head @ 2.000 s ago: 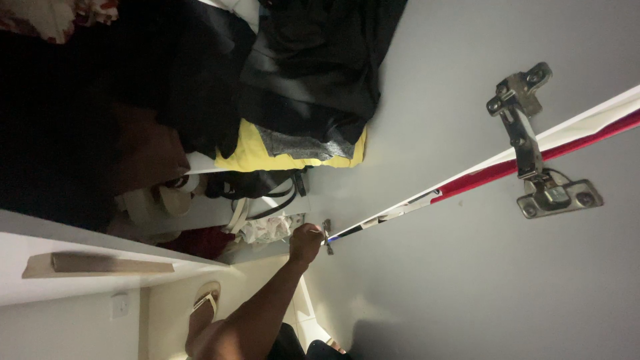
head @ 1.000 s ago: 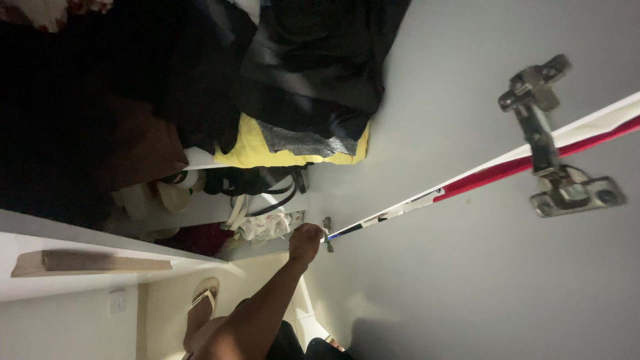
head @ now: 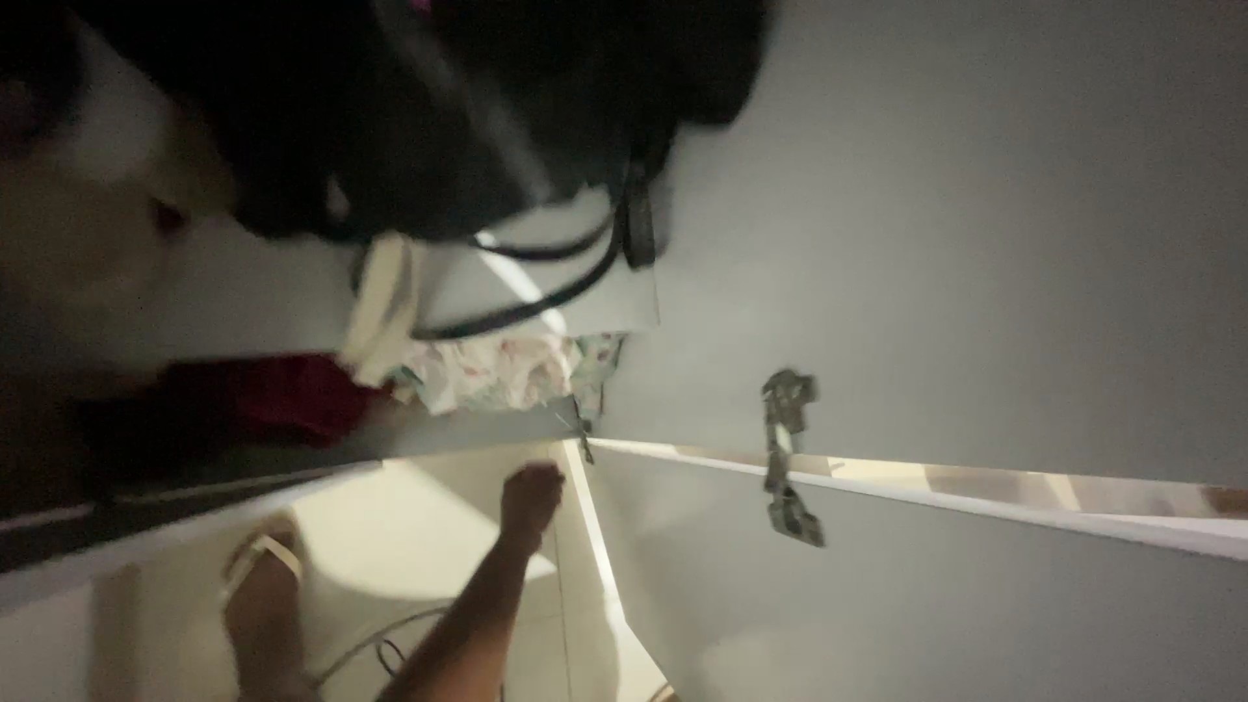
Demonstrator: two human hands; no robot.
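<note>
My left hand (head: pixel 533 497), blurred, is low in the view with its fingers curled; whether it holds anything cannot be told. It is over the pale tiled floor, a little below and left of a small lower metal hinge (head: pixel 585 441). A larger metal cabinet hinge (head: pixel 792 456) bridges the gap between the grey cabinet side panel (head: pixel 955 244) and the grey door (head: pixel 926 614). Light and pale shapes show through that gap. My right hand is out of view.
Dark clothes (head: pixel 507 117) hang at the upper left, above a bag's dark strap (head: pixel 526 314), floral cloth (head: pixel 487 372) and dark red fabric (head: pixel 302 395). A sandalled foot (head: pixel 265 595) stands on the floor beside a thin cable (head: pixel 390 624). A white panel edge (head: pixel 195 522) crosses the lower left.
My left hand has come away from the lower hinge and is over the floor. The red and white strip seen through the gap no longer shows. The view has shifted strongly.
</note>
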